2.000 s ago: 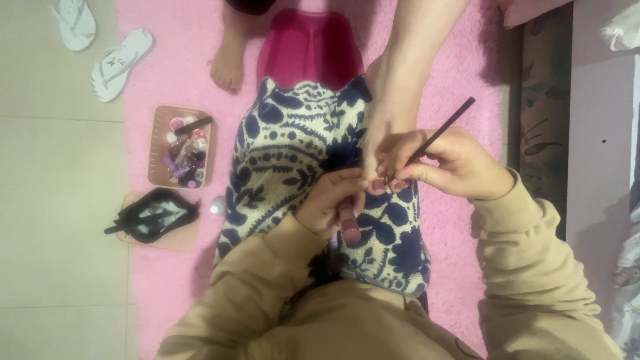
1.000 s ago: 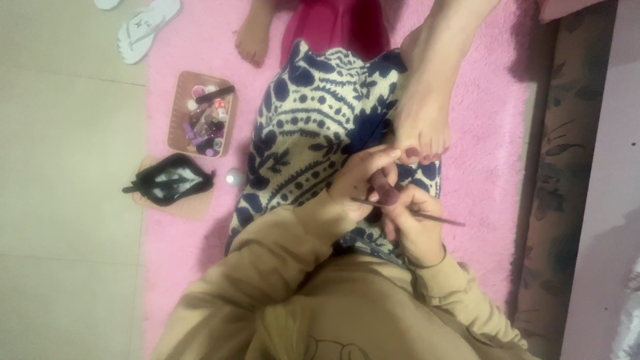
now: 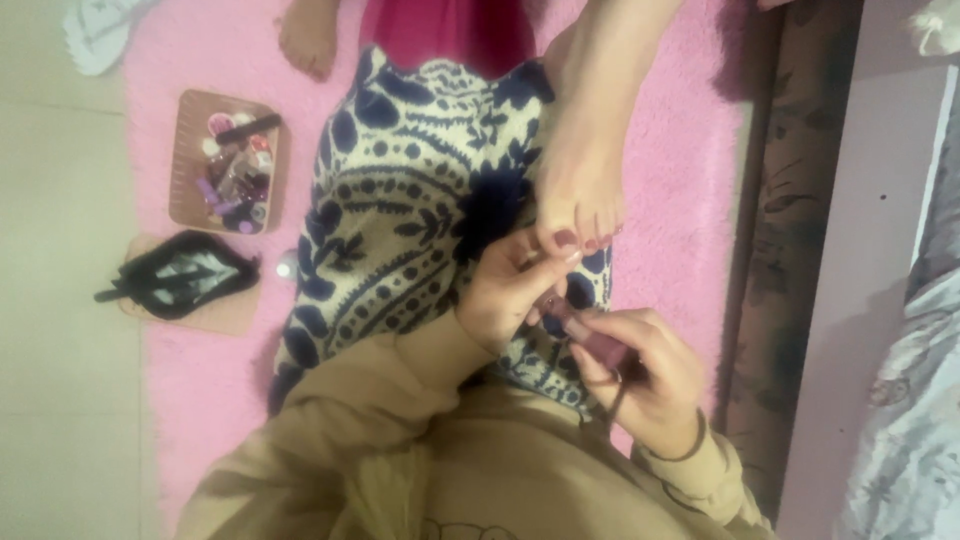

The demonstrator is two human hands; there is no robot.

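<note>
Near the big toe of another person's foot, my left hand holds the lower part of a nail polish bottle in its curled fingers. Its thumb and forefinger are at the big toe, whose nail is mauve; the smaller toes also show coloured nails. My right hand grips the mauve cap at the bottle's other end, below and to the right of the toes. A thin dark brush lies along the right palm, partly hidden by the fingers. Whether cap and bottle are joined is unclear.
A patterned blue-and-cream cloth covers my lap. On the pink rug, left, are a basket of small bottles and an open black pouch. A magenta plastic object and another foot are beyond.
The brush, earlier pointing up from my right fingers near the toes, now lies down along the palm. My right hand has drawn back from the toes and holds the cap.
</note>
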